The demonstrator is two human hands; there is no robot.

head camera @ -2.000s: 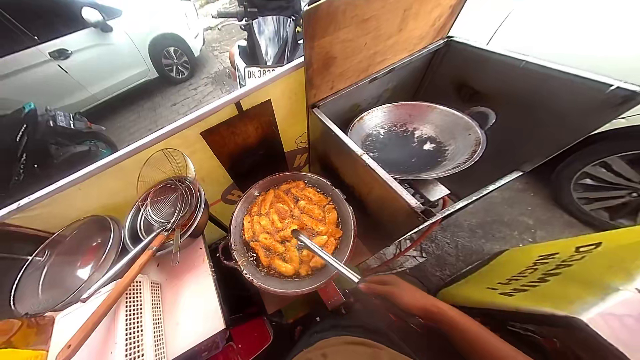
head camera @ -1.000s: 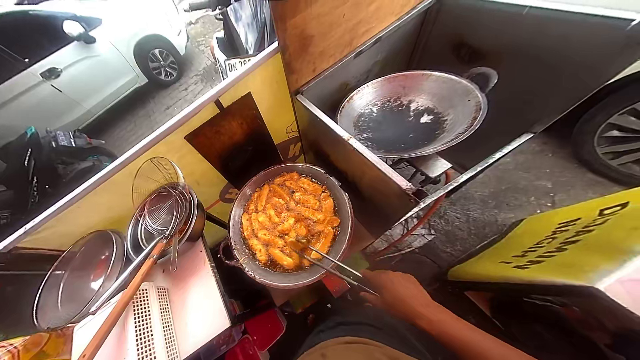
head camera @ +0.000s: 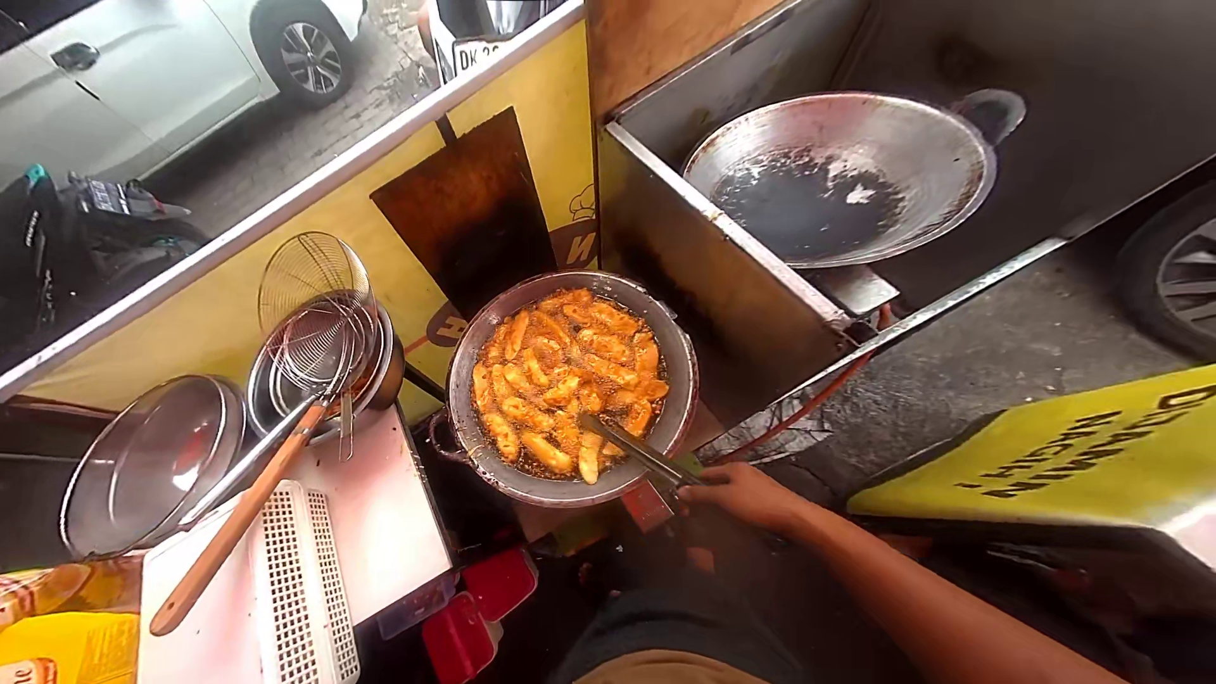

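Note:
My right hand (head camera: 746,494) is closed around the handle end of metal tongs (head camera: 651,454), to the lower right of a round frying pan (head camera: 678,380). The tips of the tongs dip among the frying pieces near the pan's lower right part. Many elongated, golden-orange battered pieces (head camera: 560,380) lie in bubbling oil and fill most of the pan. Some pieces by the tongs look paler. My left hand is out of the picture.
Wire strainers (head camera: 318,332) rest over metal bowls at left, beside a glass-like lid (head camera: 157,465), a wooden handle (head camera: 237,518) and a white perforated plastic basket (head camera: 294,589). A large wok (head camera: 855,180) stands behind a metal partition. A yellow sign panel (head camera: 1054,456) is at right.
The tongs and my right hand have shifted about the pan's lower right side, and the tips now lie among paler pieces. The view has turned somewhat.

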